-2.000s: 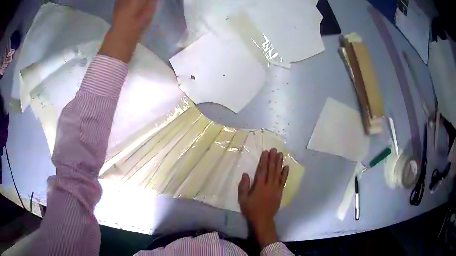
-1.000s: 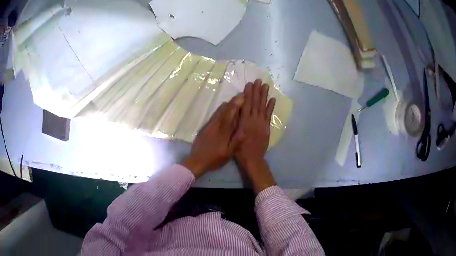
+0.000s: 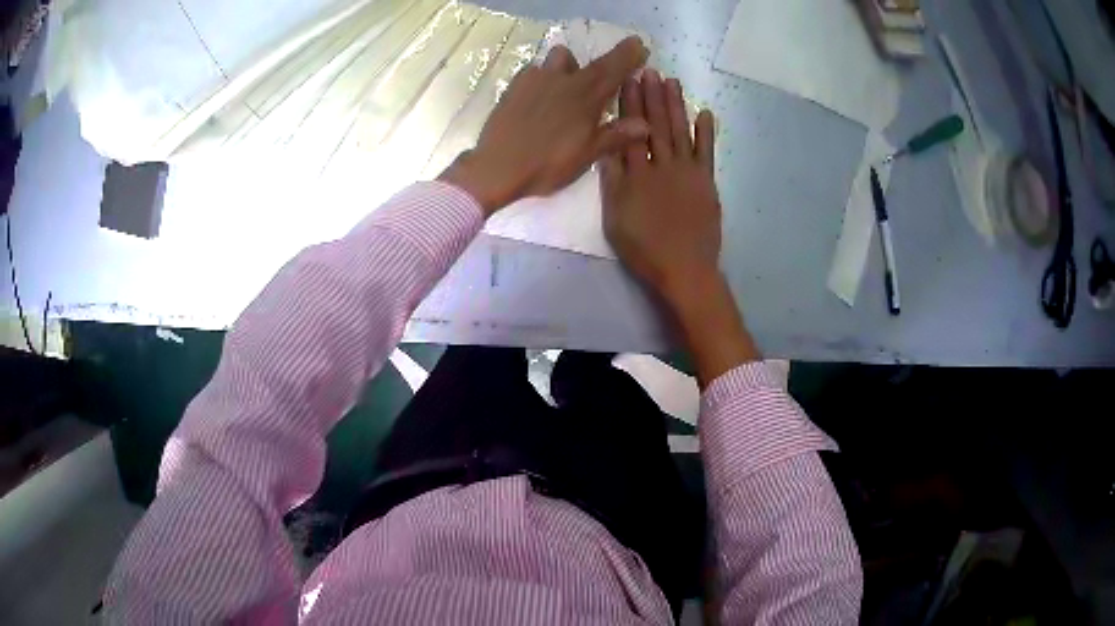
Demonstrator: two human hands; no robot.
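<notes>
The slashed-and-spread pattern (image 3: 391,104), a white sheet with a fan of cream strips, ruled lines and shiny tape glints, lies on the tabletop and is cut off by the top edge. My left hand (image 3: 550,122) lies over its right part, fingers pointing up and right, thumb reaching across to my right hand. My right hand (image 3: 666,184) lies palm down over the fan's right end, fingers close together and pointing up. The pattern's right end is mostly hidden under my hands. No held thing shows in either hand.
A dark grey block (image 3: 132,198) sits at the left. At the right are a white paper sheet (image 3: 801,55), a paper strip (image 3: 852,239), a pen (image 3: 885,245), a green-handled tool (image 3: 935,133), a tape roll (image 3: 1025,198) and black-handled scissors (image 3: 1059,281). The table's front edge (image 3: 550,346) crosses below my hands.
My left hand came from the upper left to beside my right hand, then spread apart from it slightly. The view has tilted down, so the pattern sits higher and my lap shows.
</notes>
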